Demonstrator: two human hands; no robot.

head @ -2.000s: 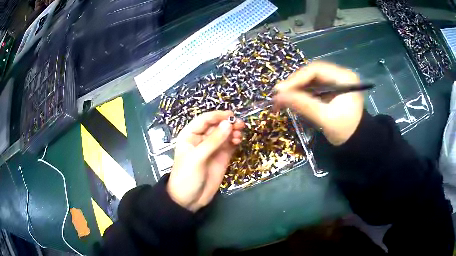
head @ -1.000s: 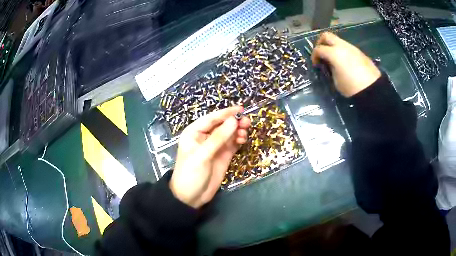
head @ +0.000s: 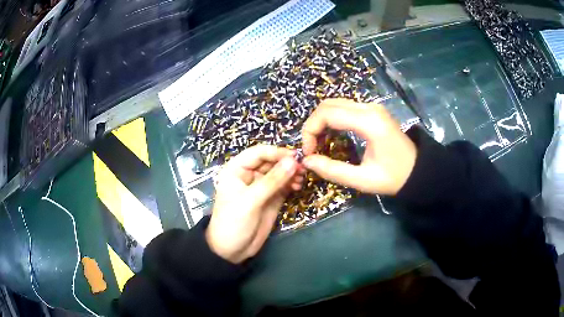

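Observation:
My left hand (head: 250, 198) holds a tiny part (head: 298, 156) between thumb and forefinger, over the piles. My right hand (head: 365, 145) reaches in from the right, its thumb and forefinger at the same part. The part is mostly hidden by fingertips and its type cannot be read. The gold pile (head: 315, 201) lies under and below my hands, partly covered by the right hand. The wider pile of black-and-silver parts (head: 290, 86) lies behind. Slim black tweezers (head: 396, 77) lie at the right edge of that pile, out of both hands.
A white sheet with pale blue marks (head: 247, 59) lies behind the piles. A clear tray (head: 510, 124) is at the right, another dark parts pile (head: 513, 49) beyond it. Hazard tape (head: 127, 192), a white cord (head: 74, 229), an orange-brown scrap (head: 93, 275) and stacked dark trays (head: 55, 117) are at left.
My right hand held the tweezers, moved to the right edge of the far pile, and now is back at my left fingertips without them. The tweezers lie down. My left hand stays nearly in place.

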